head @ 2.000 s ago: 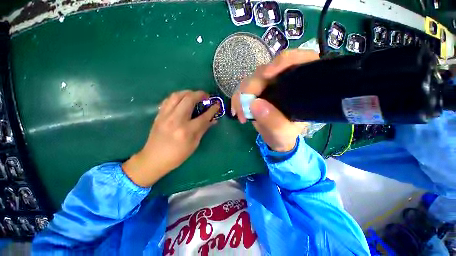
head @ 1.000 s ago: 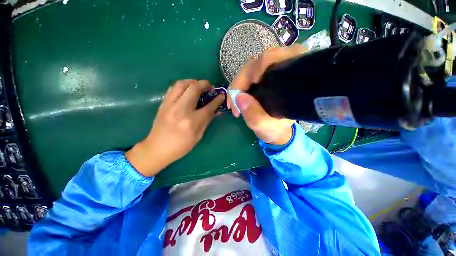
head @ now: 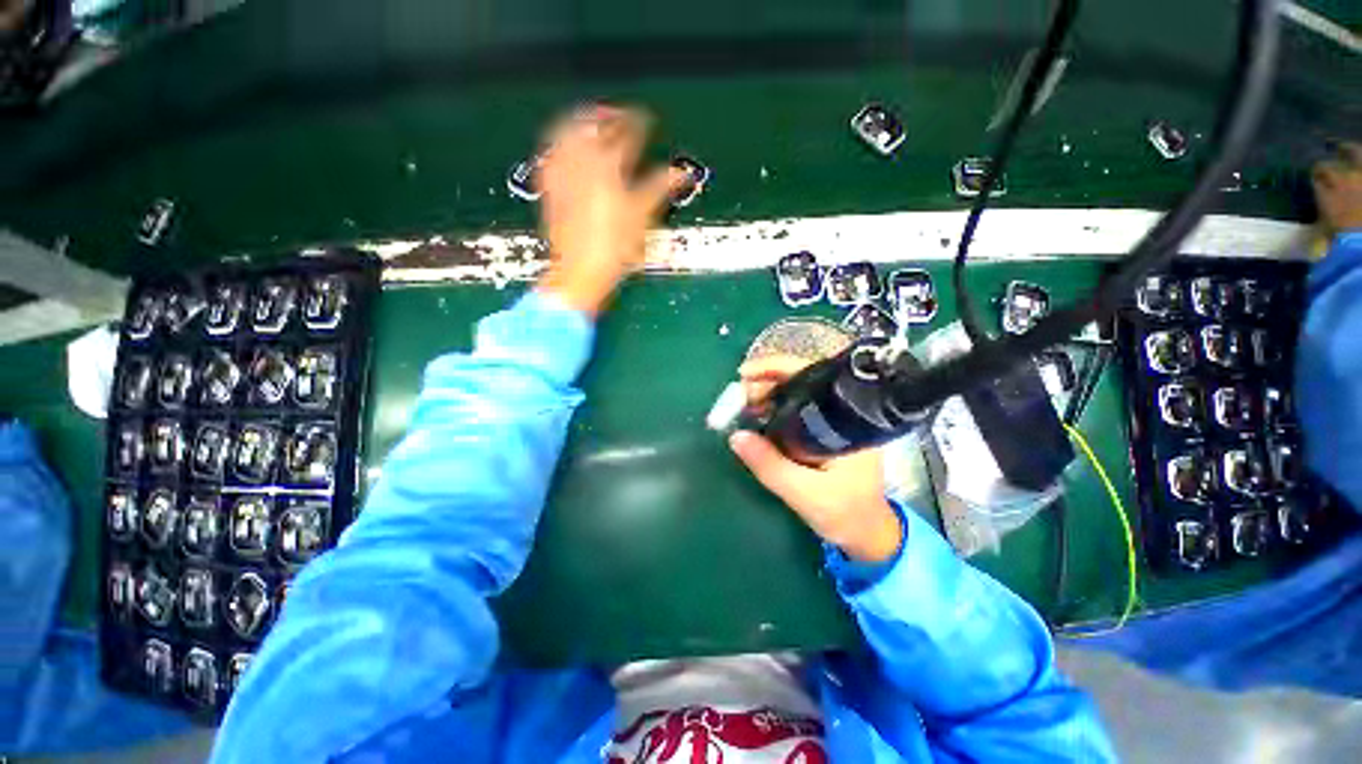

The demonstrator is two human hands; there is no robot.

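Observation:
My left hand (head: 595, 194) is blurred and reaches past the worn white strip. A small square unit (head: 689, 181) lies at its thumb and another unit (head: 524, 181) at its other side; whether it grips either cannot be told. My right hand (head: 819, 481) is shut on the black electric screwdriver (head: 840, 421), held over the green bench. A pale wrap (head: 728, 406) is on one finger. The screwdriver tip cannot be made out. The round screw dish (head: 796, 342) is partly hidden behind the right hand and tool.
Black grid trays of units stand left (head: 359, 391) and right (head: 1143, 493). Loose units (head: 853, 284) lie behind the dish. A clear bag (head: 971, 500) with a black box (head: 1019, 430), a yellow-green wire (head: 1128, 537) and a thick cable (head: 1128, 284) are at right. Other people's blue sleeves show at both sides.
My left hand has left the unit by the tool and moved forward beyond the white strip. The screwdriver is angled differently. The view has shifted, showing both trays and more units beyond the strip.

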